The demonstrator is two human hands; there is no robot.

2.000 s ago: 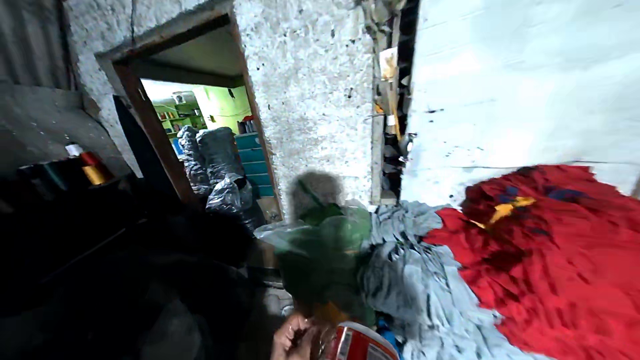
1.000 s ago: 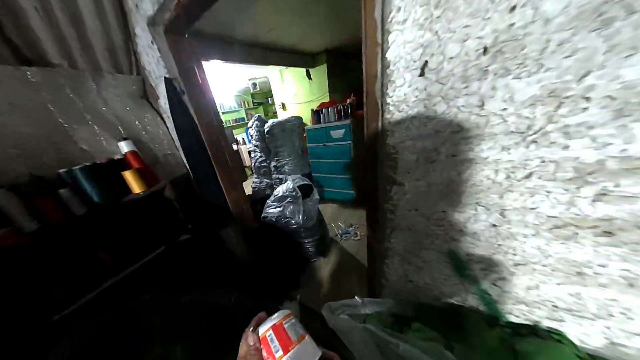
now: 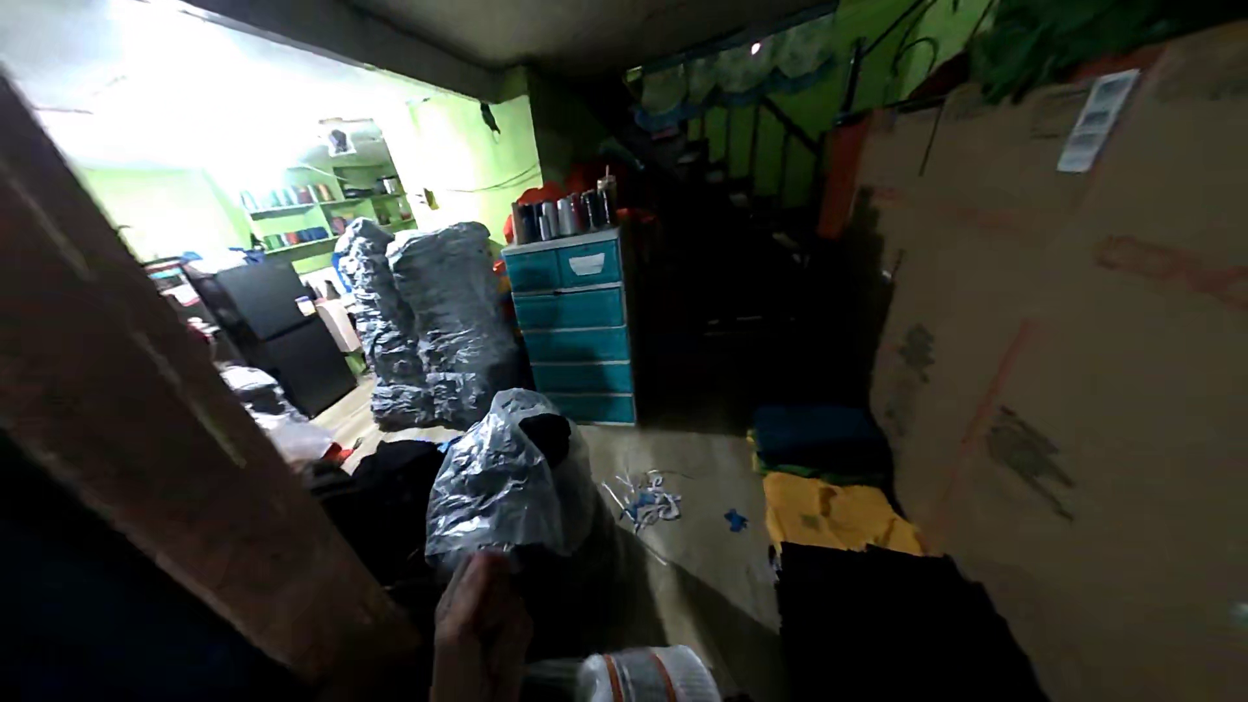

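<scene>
Blurred and partly in shadow, my left hand (image 3: 480, 609) is raised at the bottom, left of centre, its fingers seeming curled; whether anything is in them cannot be told. To its right, a white cylindrical container (image 3: 655, 675) with orange-brown bands is cut off by the bottom edge. A pale blurred streak lies between hand and container. What holds the container is hidden, and my right hand cannot be made out. Just beyond my left hand stands a clear plastic bag (image 3: 502, 478) with dark contents.
A door frame (image 3: 166, 429) runs down the left. Ahead are wrapped grey bundles (image 3: 448, 302), a teal drawer cabinet (image 3: 575, 327) with thread cones (image 3: 565, 214), and white scraps (image 3: 648, 502) on the floor. At right, folded yellow fabric (image 3: 834, 512) and black fabric (image 3: 887, 624) lie beside a large cardboard box (image 3: 1063, 341).
The view has swung left from the wall and moved to the doorway, so the bag and teal cabinet are nearer. My left hand, earlier at the container, now shows apart from it.
</scene>
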